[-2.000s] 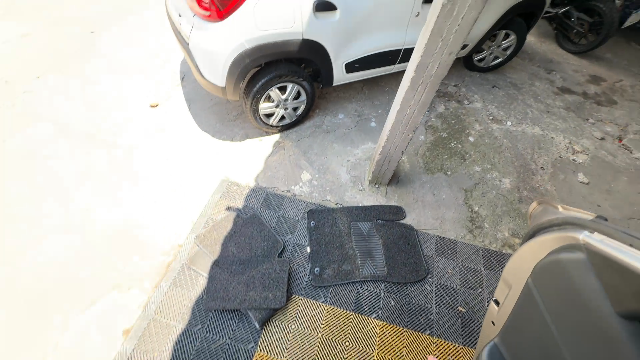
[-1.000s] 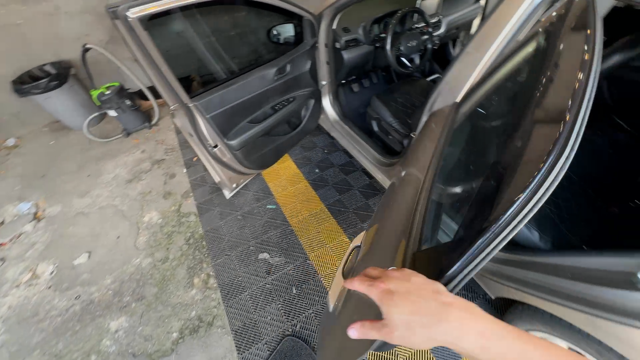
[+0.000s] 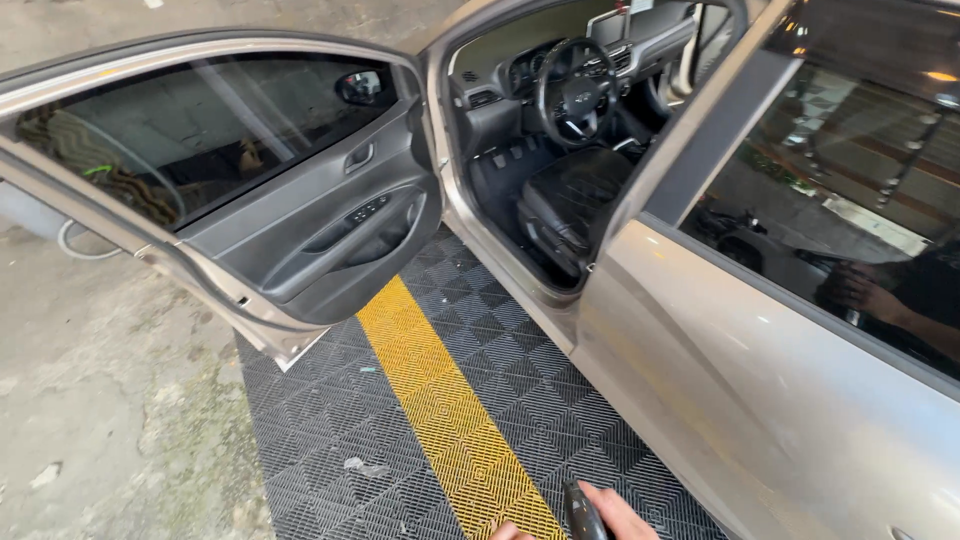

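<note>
At the bottom edge, my right hand (image 3: 619, 517) has its fingers around a dark glossy handheld object (image 3: 583, 513), whose lower part is cut off. Just left of it, only the fingertips of my left hand (image 3: 511, 532) show, over the yellow strip of the floor; whether they hold anything cannot be seen. Both hands are beside the closed rear door (image 3: 720, 360) of a beige-grey car. Ahead, the front door (image 3: 315, 240) stands wide open, showing the steering wheel (image 3: 577, 94), the pedals and the black front seat (image 3: 577, 187).
Black plastic grid tiles (image 3: 322, 442) with a yellow strip (image 3: 442, 390) cover the floor along the car. A crumpled clear scrap (image 3: 366, 468) lies on them. Rough concrete (image 3: 97, 390) lies to the left, with part of a grey hose (image 3: 82, 247) behind the front door.
The rear door stood open with my hand on its edge one second ago; it is now closed and that hand is off it. The dark object has come into view. The view has swung.
</note>
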